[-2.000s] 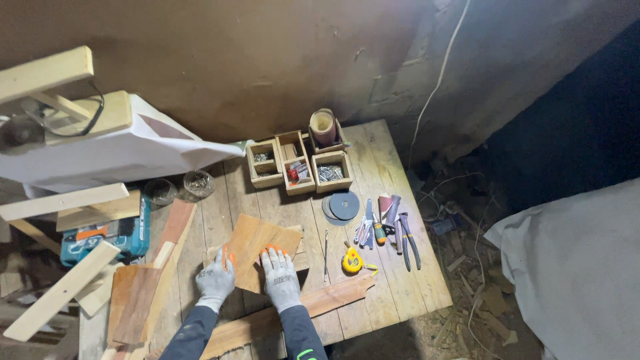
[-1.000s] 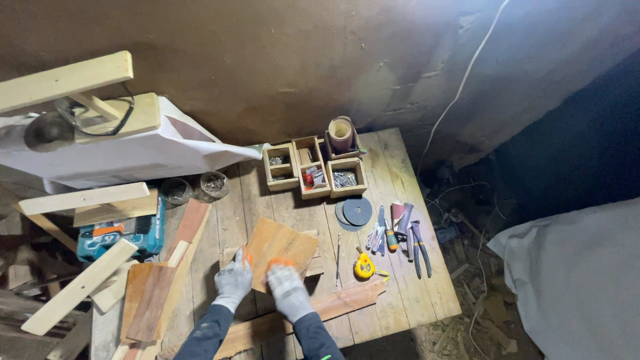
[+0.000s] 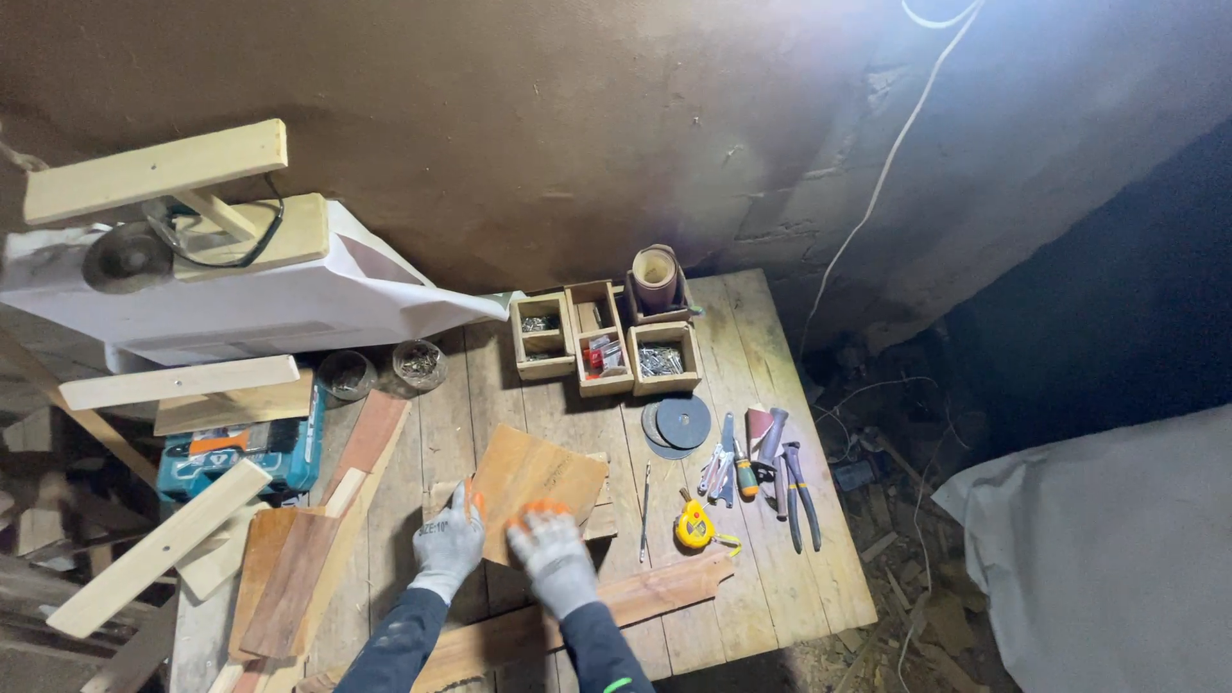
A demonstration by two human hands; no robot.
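Observation:
Both hands wear grey gloves with orange fingertips. A flat brown wooden board [image 3: 544, 472] lies tilted over smaller wood pieces [image 3: 602, 505] on the plank table [image 3: 712, 616]. At the board's left edge, my left hand [image 3: 449, 542] has its fingers against the wood; whether it grips is unclear. My right hand [image 3: 551, 553] rests on the board's lower part with fingers spread, slightly blurred. A long reddish plank [image 3: 654, 592] passes below the hands. Right of the board lie a drill bit [image 3: 645, 510] and a yellow tape measure [image 3: 693, 525].
Wooden boxes [image 3: 664, 332] of screws and small parts stand at the back, near grinding discs [image 3: 683, 423]. Pincers [image 3: 799, 496] and a screwdriver [image 3: 744, 472] lie at right. Left are glass jars [image 3: 420, 366], a teal tool case [image 3: 308, 452], wood offcuts [image 3: 289, 577] and a wooden stand [image 3: 231, 231].
My right hand has shifted from the board's middle toward its lower part. The board has turned slightly under the hands. My left hand stays at its left edge.

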